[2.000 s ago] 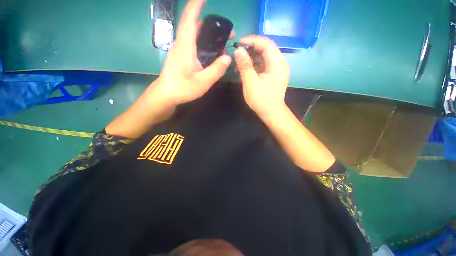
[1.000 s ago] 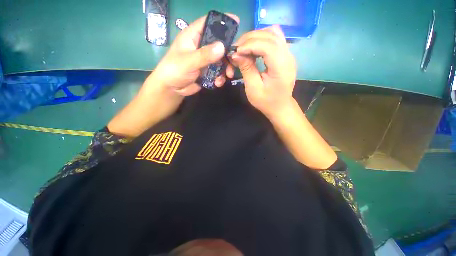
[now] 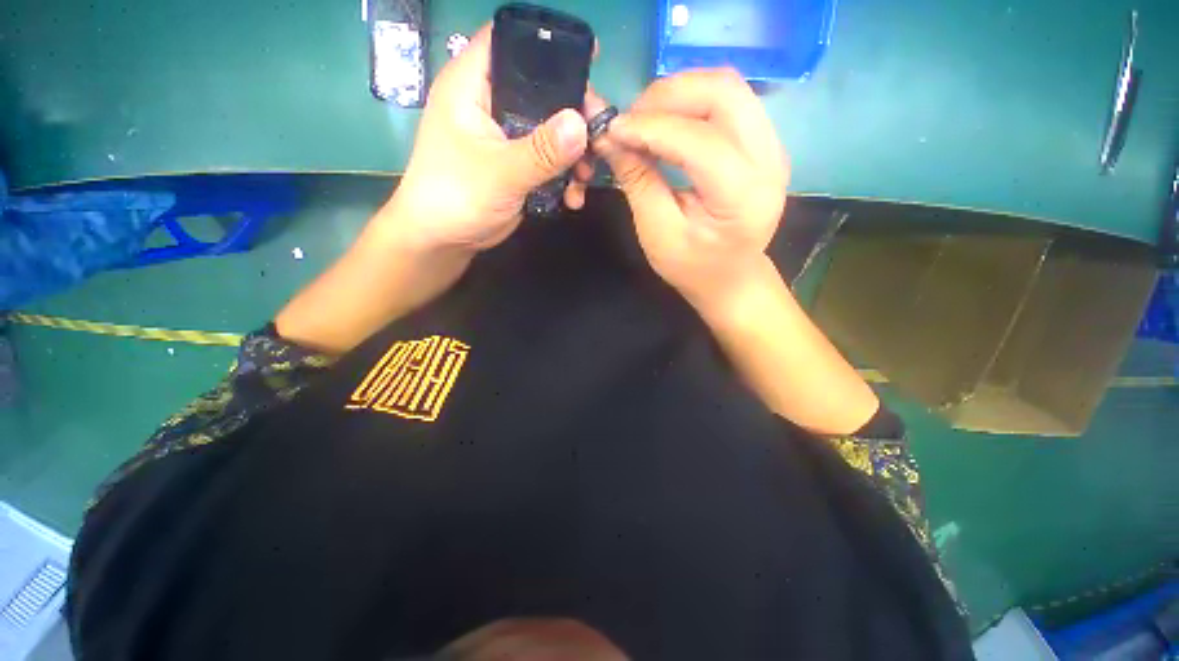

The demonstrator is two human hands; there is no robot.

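A black phone body (image 3: pixel 543 71) is held upright-lengthwise in my left hand (image 3: pixel 472 162), with my thumb on its lower part, which looks rough and speckled. My right hand (image 3: pixel 711 168) is bare and pinches a small round black part (image 3: pixel 603 122) between thumb and fingertips, close beside the phone's right edge. The pinching fingertips hide some of the part. Whether it touches the phone I cannot tell.
Another half-assembled handset (image 3: pixel 397 58) lies on the green bench (image 3: pixel 233 91), with a small pale part (image 3: pixel 456 45) near it. A blue tray (image 3: pixel 743 39) stands behind my right hand. A thin silver tool (image 3: pixel 1120 110) lies at right. A cardboard box (image 3: pixel 989 329) is below the bench.
The phone, tilted and blurred at first, is now straighter and shows its black face clearly. The small round part is more visible at my right fingertips. The bench items have shifted slightly upward in view.
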